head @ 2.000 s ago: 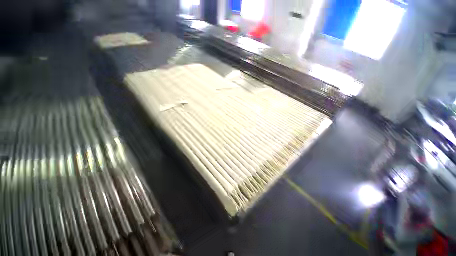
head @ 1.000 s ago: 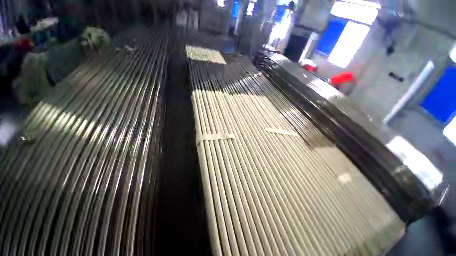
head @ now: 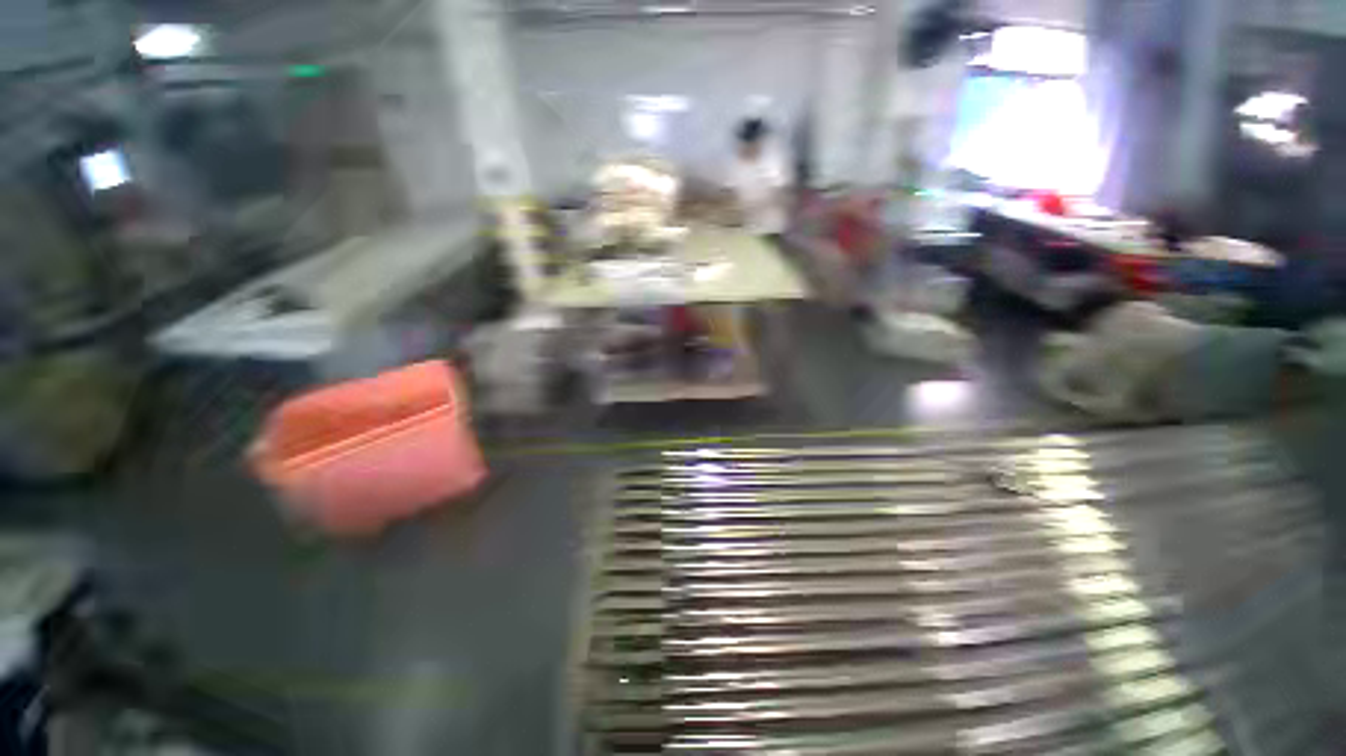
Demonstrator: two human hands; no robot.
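Neither of my hands is in the picture. Nearest in front of me, at the lower right, is a rack or stack of metal-edged trays (head: 827, 591), seen as rows of shiny slats. The frame is blurred, so what the rows hold cannot be told. A salmon plastic tub (head: 391, 473) stands tilted in view on the grey floor to the left of the rack.
A cream-topped table (head: 753, 269) with a pale cloth pile (head: 635, 203) stands further ahead, a person (head: 759, 185) behind it. A long pale table (head: 266, 318) lies at left. Garment piles (head: 1107, 362) lie at right. A yellow line (head: 664, 442) crosses the floor.
The view has swung away from the cream rows and window wall. The slatted rack now runs across the lower right, and the salmon tub and the table with the person have come into view.
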